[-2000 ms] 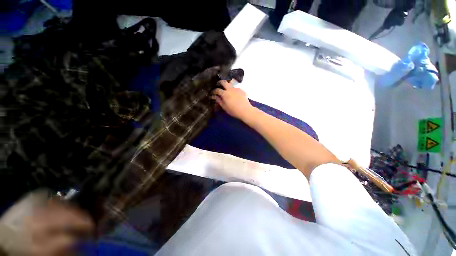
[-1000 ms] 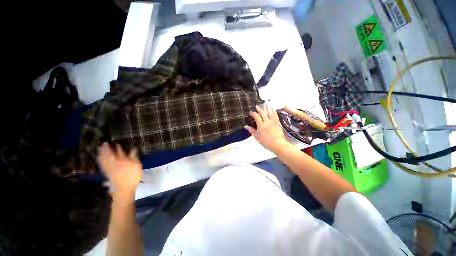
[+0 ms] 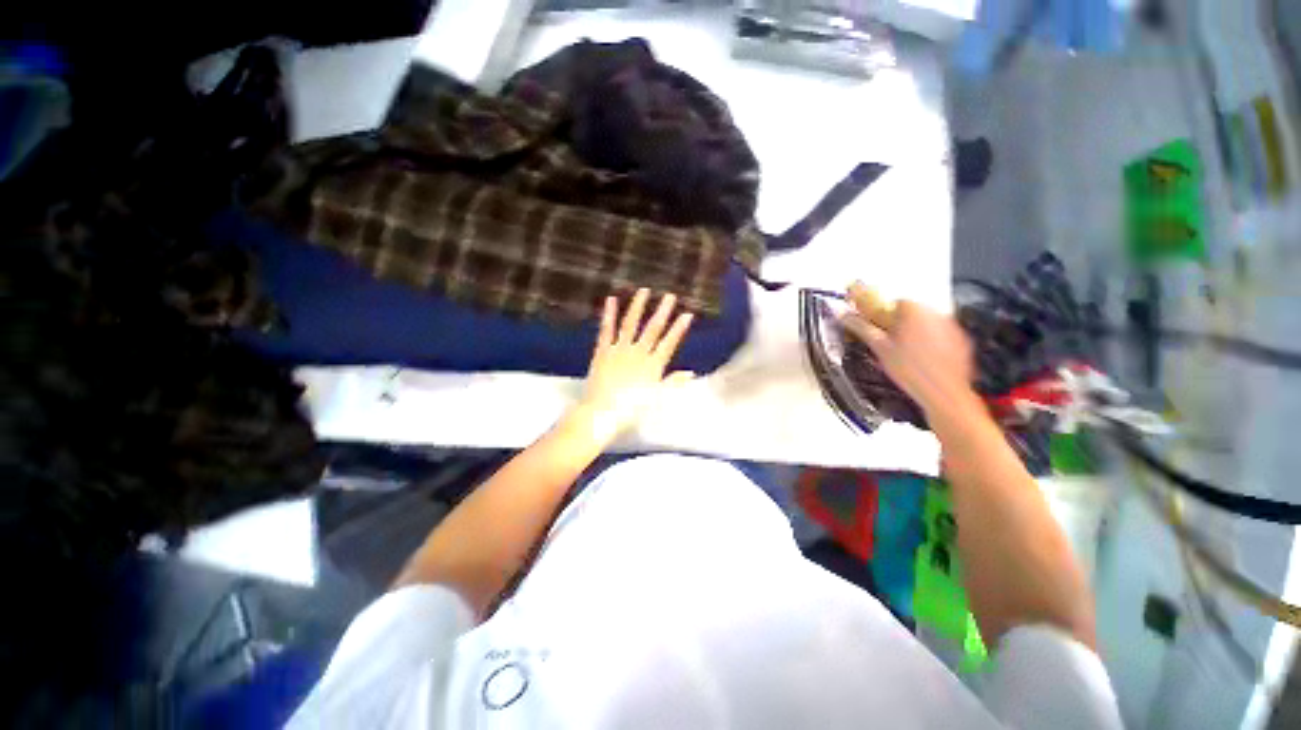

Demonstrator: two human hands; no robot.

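The plaid garment lies over the navy padded board, its dark lining bunched at the far side. A narrow strip trails from it to the right on the white table. My left hand rests with spread fingers at the garment's near edge, over the board. My right hand is closed around the handle of the steam iron, which stands on the table's right part with its plate facing left.
A dark garment pile is at the left. Grey checked cloth and hoses are at the right. A silver fixture is at the far side. A green box sits below the table.
My right hand has moved from the garment's right end to the iron's handle. My left hand has moved right to the garment's near edge. More of the navy board shows along the near side.
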